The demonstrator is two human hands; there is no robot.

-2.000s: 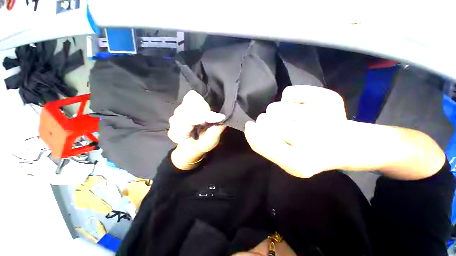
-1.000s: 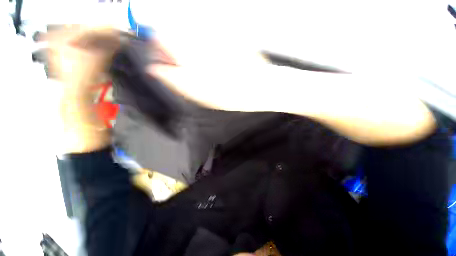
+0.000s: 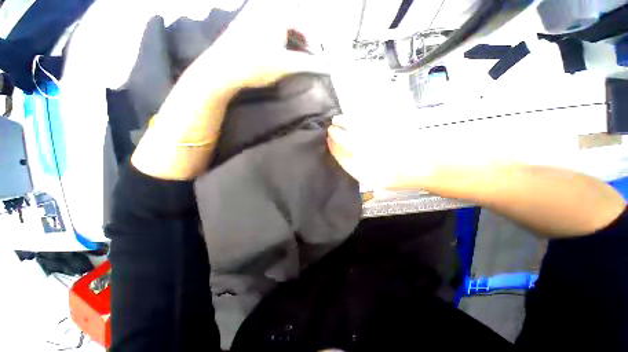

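A charcoal garment (image 3: pixel 303 185) drapes from the white machine table over my lap, with a dark seam line across it. My left hand (image 3: pixel 265 58) reaches over the upper part of the cloth; glare washes out its fingers, so its grip is unclear. My right hand (image 3: pixel 368 155) is at the cloth's right edge near the seam line, its fingertips pinching that edge; the rest of the hand is overexposed. Shiny metal sewing machine parts (image 3: pixel 413 55) show just beyond my hands.
Black fabric strips (image 3: pixel 508 60) lie on the white table (image 3: pixel 509 141). A black rectangle, probably a phone (image 3: pixel 618 105), is at the right edge. A blue crate (image 3: pixel 501 282) is below the table at right. A red stool (image 3: pixel 89 309) is at lower left.
The view has swung to show the table top. Both hands have moved from over the lap to the table with the cloth, which now lies up on the table between them.
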